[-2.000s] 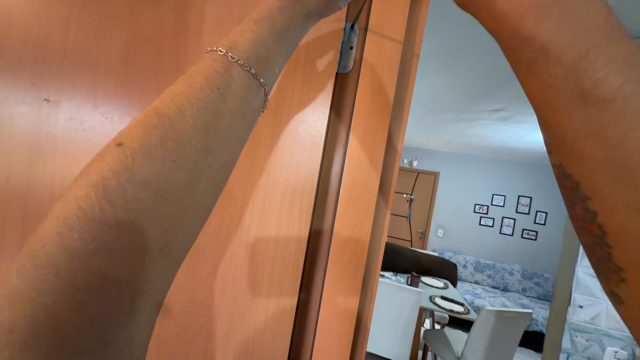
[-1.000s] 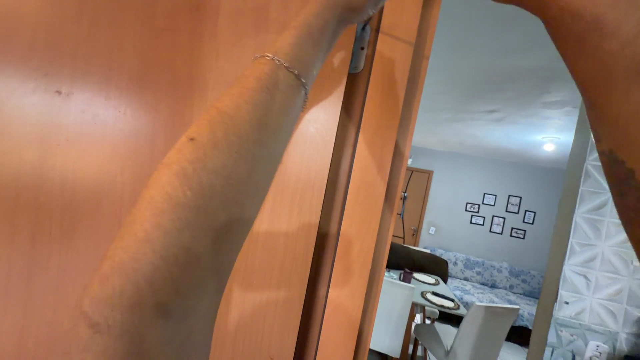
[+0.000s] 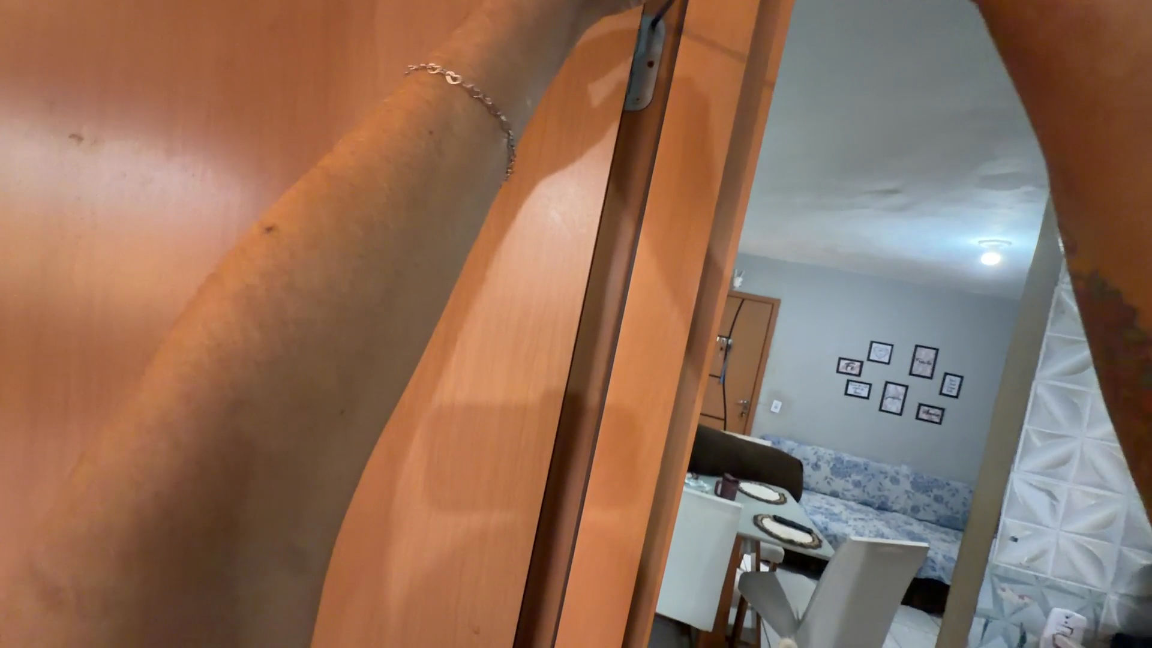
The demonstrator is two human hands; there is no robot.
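My left arm, with a chain bracelet at the wrist, reaches up across a wooden door (image 3: 486,405). Only the edge of my left hand (image 3: 621,7) shows at the top, near a metal hinge (image 3: 645,67) in the gap between door and wooden door frame (image 3: 666,297). A thin dark tool or rod end shows just above the hinge; what holds it is hidden. My right forearm rises at the right edge, and its hand is beyond the top of the view.
Past the frame are a dining table (image 3: 814,517) with placemats, a white chair (image 3: 864,594), a sofa with a blue floral cover (image 3: 900,477) and small framed pictures (image 3: 923,361) on the wall. A white textured wall panel (image 3: 1062,450) stands at the right.
My left arm shifted right in the view, then back left, still raised by the hinge. The right forearm stays raised. The view has swung slightly.
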